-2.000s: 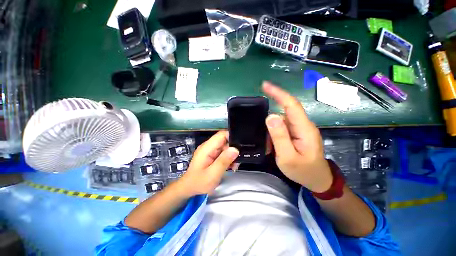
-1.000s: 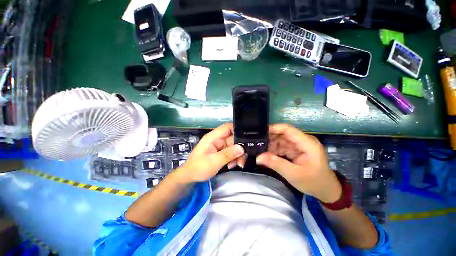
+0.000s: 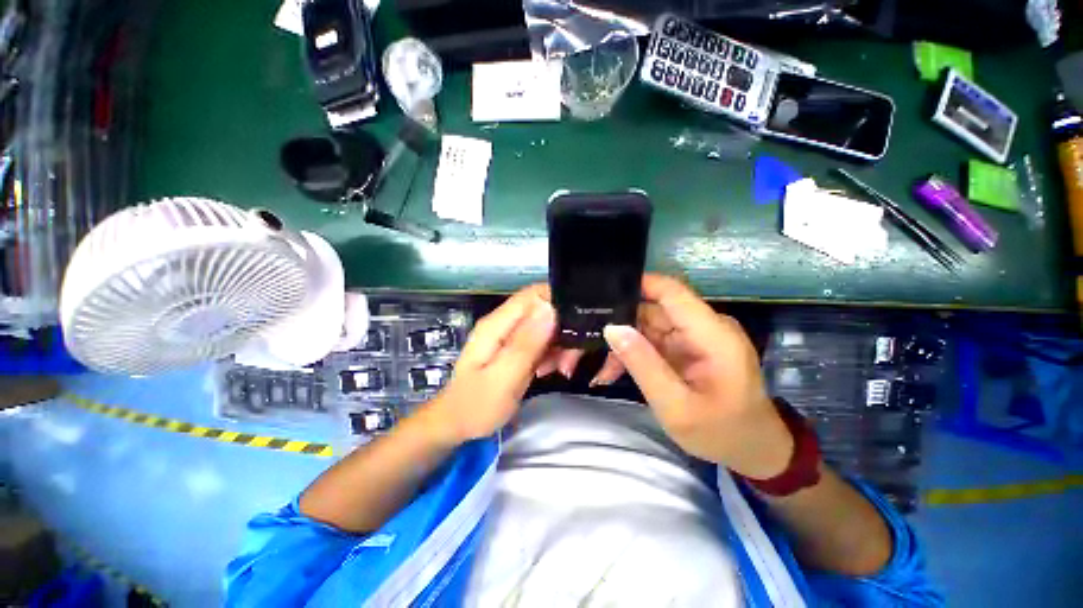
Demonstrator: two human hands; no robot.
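Observation:
A black phone half (image 3: pixel 599 255) with a dark screen and small keys at its lower edge is held upright at the bench's front edge, screen facing me. My left hand (image 3: pixel 501 362) grips its lower left side, thumb at the edge. My right hand (image 3: pixel 701 378) grips its lower right side, thumb tip over the lower right corner near the keys. The fingers behind the phone are mostly hidden.
The green bench (image 3: pixel 499 264) carries a white fan (image 3: pixel 184 291) at left, white cards (image 3: pixel 462 178), an open flip phone (image 3: pixel 828 115), a folded wipe (image 3: pixel 834 221), tweezers (image 3: pixel 899 219) and a purple cylinder (image 3: pixel 956 213). Parts trays (image 3: pixel 392 378) lie below the edge.
My right hand, raised off the phone two seconds ago, now holds its lower right side. Since one second ago, its thumb has moved up onto the phone's lower corner.

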